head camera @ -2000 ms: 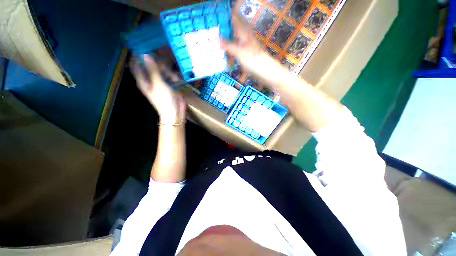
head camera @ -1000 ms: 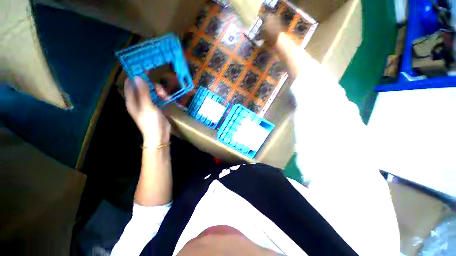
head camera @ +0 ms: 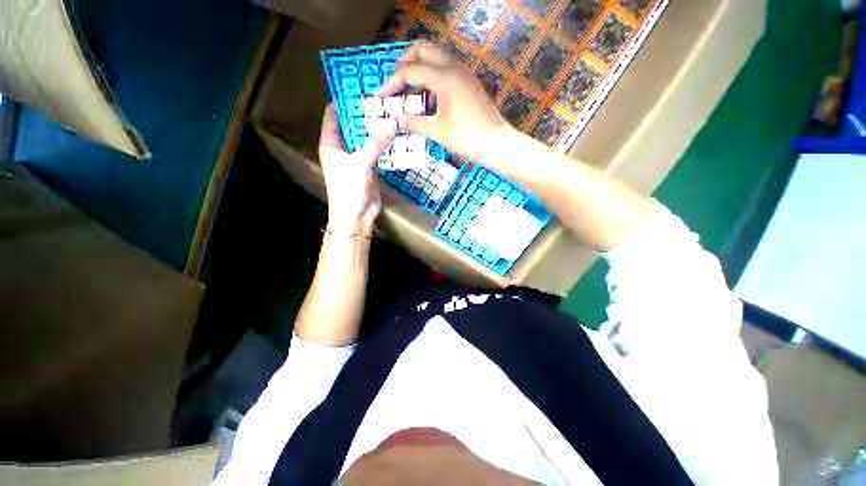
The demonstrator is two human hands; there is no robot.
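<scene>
My left hand holds a blue key frame from below, over the near left edge of the supply carton. My right hand holds a white key block at the frame's opening. The block's lower part lies near my left thumb; whether it sits fully in the frame I cannot tell. Two assembled keypads rest on the carton's near edge: one is partly under my hands, the other is beside it to the right.
The supply carton holds an orange grid layer. Brown carton flaps stand at the left. A white surface is at the right, over green floor. Clear plastic lies bottom right.
My right hand has come back from the grid layer to the blue frame with a white block. The frame's opening, empty a second ago, now has the block at it.
</scene>
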